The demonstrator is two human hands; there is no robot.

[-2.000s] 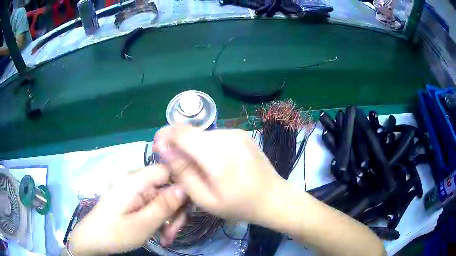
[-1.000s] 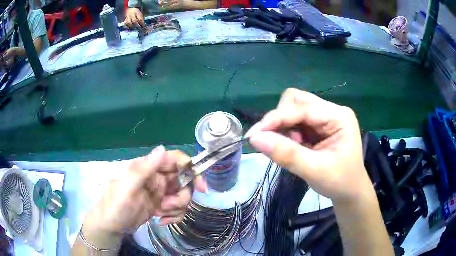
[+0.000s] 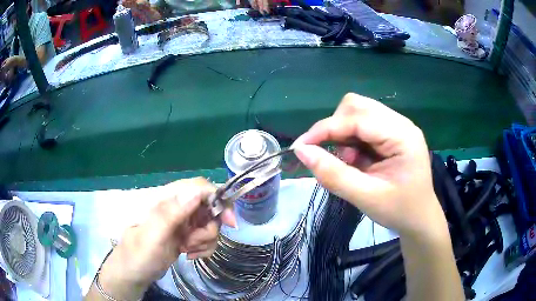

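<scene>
My left hand (image 3: 170, 232) holds one end of a shiny metal band (image 3: 250, 183) between thumb and fingers, left of the can. My right hand (image 3: 373, 161) pinches a thin dark wire (image 3: 258, 164) at its far end. The wire curves beside the band, from my left fingers to my right fingertips. Both pass in front of the silver-topped can (image 3: 257, 206). An arc-shaped stack of metal bands (image 3: 244, 264) lies in front of the can. A straight bundle of black wires (image 3: 332, 247) lies to its right, partly behind my right hand.
Black sleeves (image 3: 464, 206) are piled at right, partly behind my right forearm, beside a blue bin (image 3: 522, 170). A fan (image 3: 22, 235) and a green-flanged spool (image 3: 57, 234) stand far left. Sleeved bands (image 3: 158, 72) and loose wires lie on the green belt (image 3: 200, 117). People are opposite.
From hands together two seconds ago, my hands have drawn apart, with band and wire showing between them. Over the last second the wire has bowed more away from the band. The hand opposite has moved right.
</scene>
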